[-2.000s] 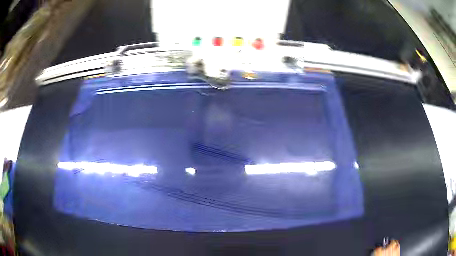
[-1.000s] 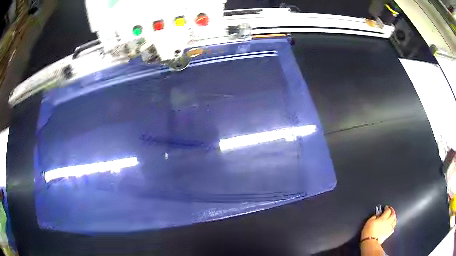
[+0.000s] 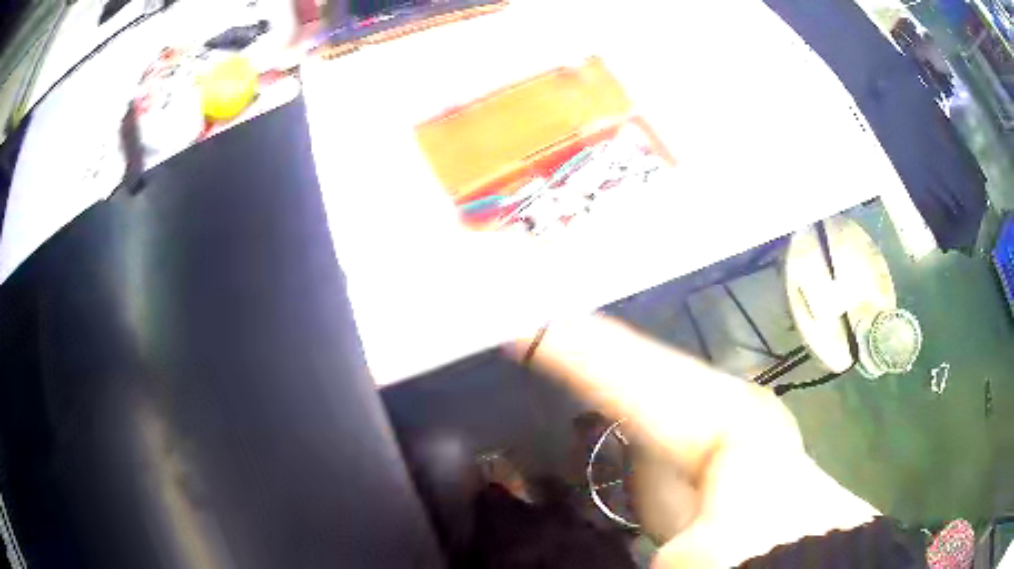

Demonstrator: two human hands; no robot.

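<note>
An open flat case with an orange lid [image 3: 523,128] and a red tray [image 3: 567,183] of small mixed items lies on the white table [image 3: 756,122]. My right hand [image 3: 617,372] and forearm reach in from the lower right, over the table's near edge. The hand is blurred and washed out, so its fingers and grip cannot be told. A thin dark line crosses it near its far end; it may be a bracelet or a small thing. My left hand cannot be made out. The template is out of view.
The black machine table [image 3: 222,356] fills the left. A yellow object [image 3: 228,87] lies at the upper left. Dark cloth [image 3: 890,122] hangs at the upper right. A tan stool [image 3: 839,289] and a pink speckled round thing [image 3: 951,545] stand over the green floor [image 3: 945,445].
The view has swung right, from the blue template to the white table and open case. My right hand has moved from over the black table to the white table's edge and appears much larger.
</note>
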